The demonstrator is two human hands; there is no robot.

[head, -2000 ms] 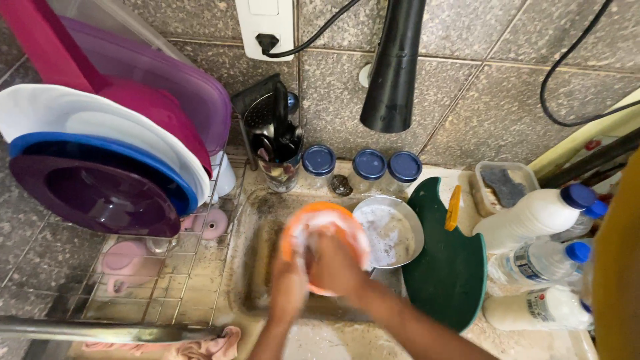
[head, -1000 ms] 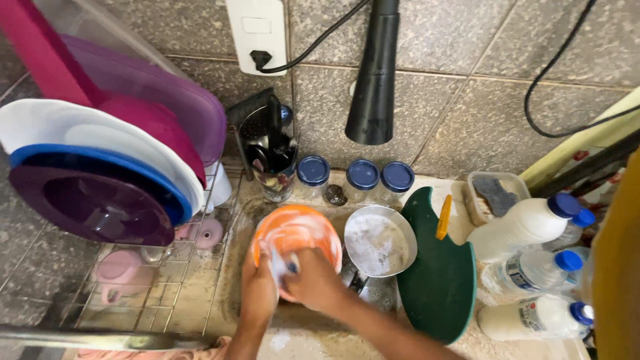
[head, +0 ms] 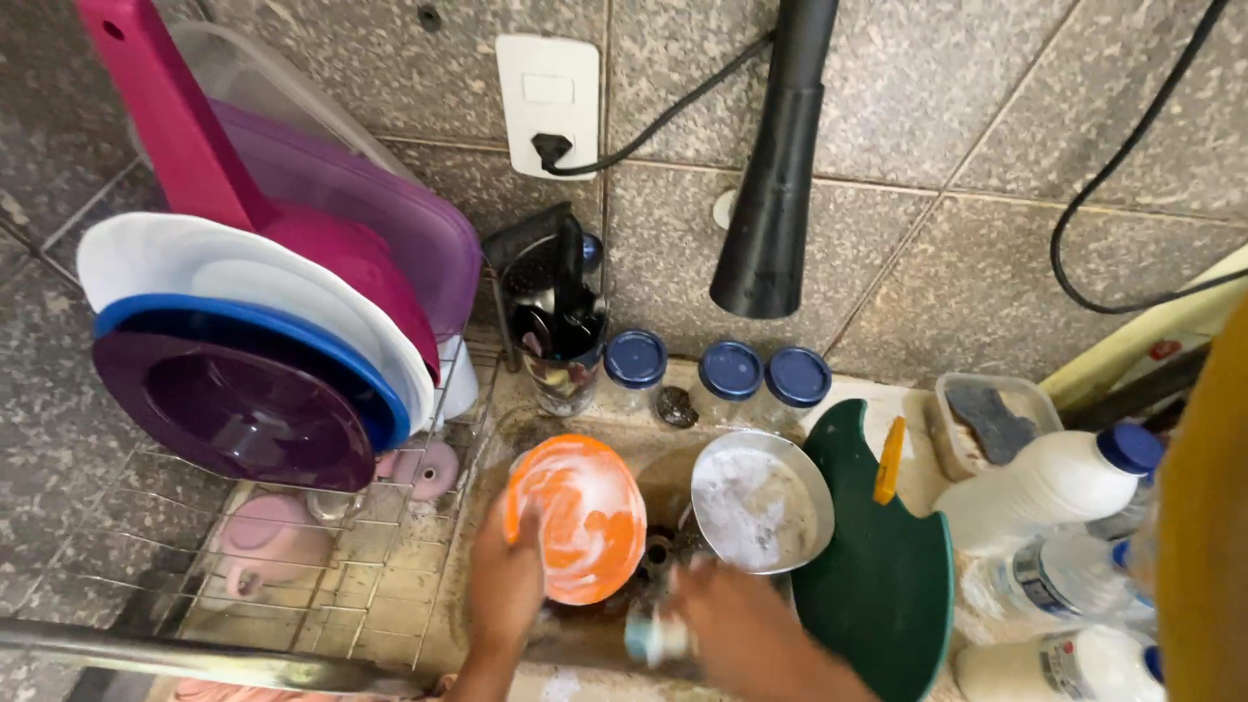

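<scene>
Soap suds streak the inside of an orange plastic bowl, tilted over the sink. My left hand grips its left rim, the thumb on the inner edge. Blurred, my right hand is to the lower right of the bowl, apart from it, closed on a white and light-blue item, perhaps a sponge or brush; blur hides its kind. Right of the bowl, a metal pan holds foamy, cloudy water. The sink drain shows between the bowl and the pan.
Left, a wire dish rack holds stacked basins and a pink mug. Behind are a cutlery holder and blue-lidded jars. A black spout hangs above. A green board and bottles stand right.
My right hand was inside the orange bowl and is now outside it, lower right, with the white and blue item. My left hand still holds the bowl. The view has moved closer.
</scene>
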